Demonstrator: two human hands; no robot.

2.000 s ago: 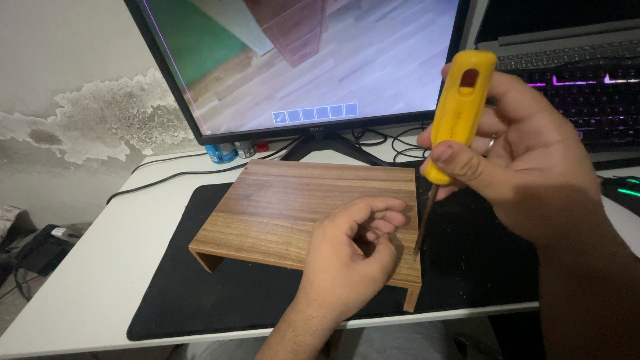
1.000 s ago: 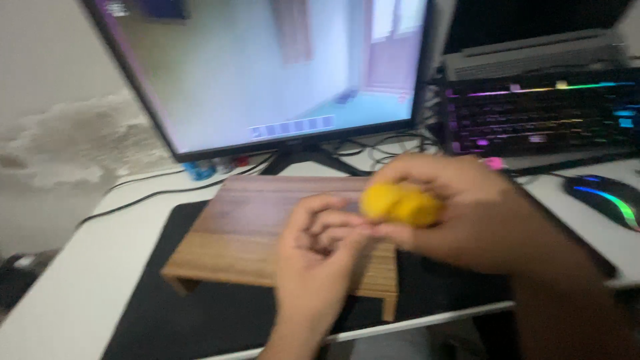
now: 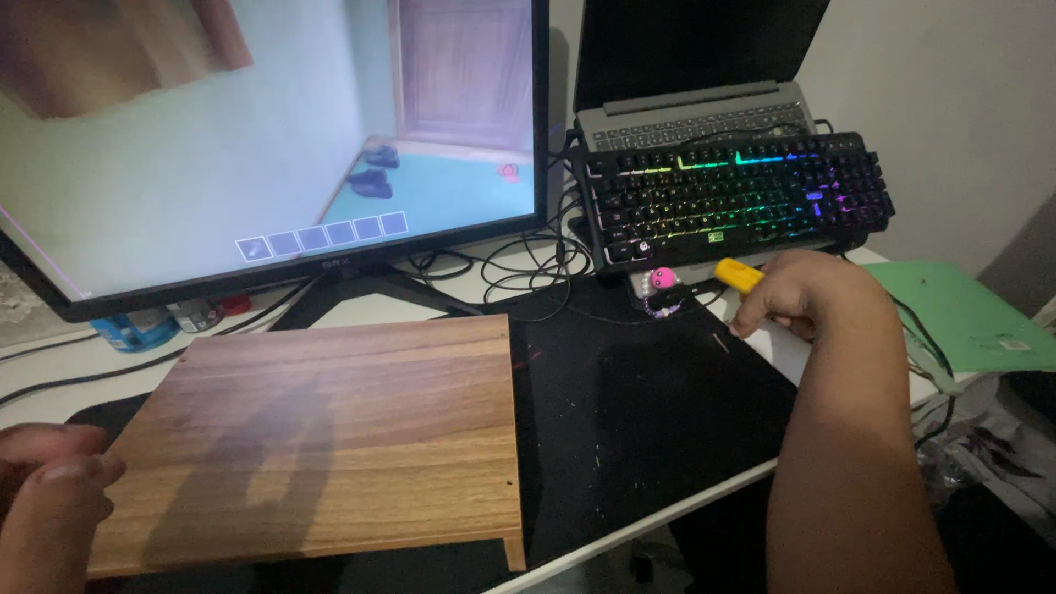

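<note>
My right hand (image 3: 796, 297) is at the right side of the desk, over its white top, with its fingers around the yellow handle of a screwdriver (image 3: 738, 275). The handle's end points up and left, towards the keyboard. My left hand (image 3: 58, 487) is at the left edge of the view, partly cut off, its fingers curled; whether it holds something cannot be seen. Beside it a small wood-grain stand (image 3: 355, 429) rests on the black desk mat (image 3: 643, 404), with small holes near its right corners and a short leg at the near right.
A lit monitor (image 3: 330, 124) stands behind the wooden stand. A backlit keyboard (image 3: 734, 198) leans before a laptop (image 3: 701, 115). Cables (image 3: 528, 268) and a beaded strap with a pink charm (image 3: 663, 278) lie nearby. A green folder (image 3: 965, 313) is at the right; blue and red items sit under the monitor.
My right hand has moved away from the wooden stand to the desk's right side with the screwdriver. My left hand has moved left, apart from the right. The view has shifted right.
</note>
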